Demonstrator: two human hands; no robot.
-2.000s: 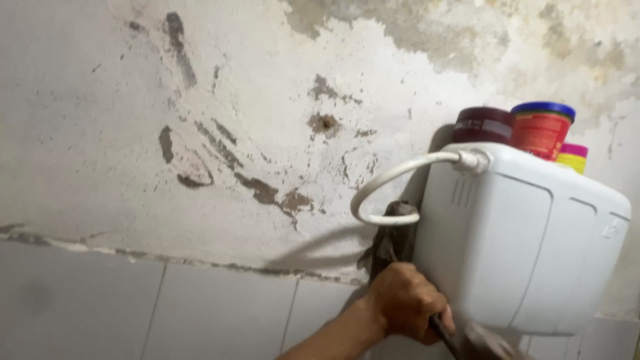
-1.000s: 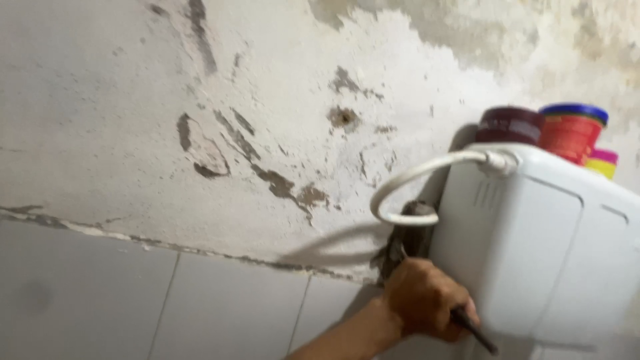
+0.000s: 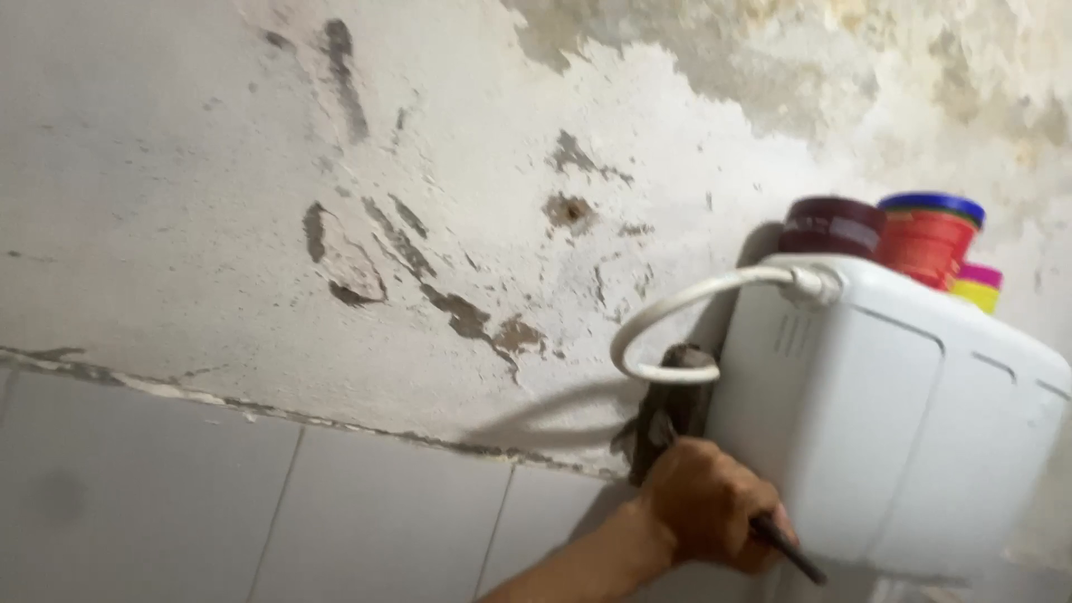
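My left hand (image 3: pixel 712 507) is closed around a dark, rod-like tool (image 3: pixel 791 548). One end sticks out of the fist toward the lower right; the other points up and left at a dark, rough-edged recess (image 3: pixel 670 410) in the wall, where its tip is hard to make out. The hand is just below this recess and beside the left side of a white plastic appliance housing (image 3: pixel 871 419) on the wall. A white cable (image 3: pixel 645 327) loops from the housing's top left corner down over the recess. My right hand is out of view.
A dark maroon tub (image 3: pixel 833 226), a red tub with a blue lid (image 3: pixel 925 243) and a yellow tub with a magenta lid (image 3: pixel 978 286) stand on the housing. Peeling plaster (image 3: pixel 469 167) rises above grey wall tiles (image 3: pixel 385 511).
A blurred, dark thing near the tool's lower end two seconds ago is out of view in the later frames. My left hand stays closed on the tool by the recess.
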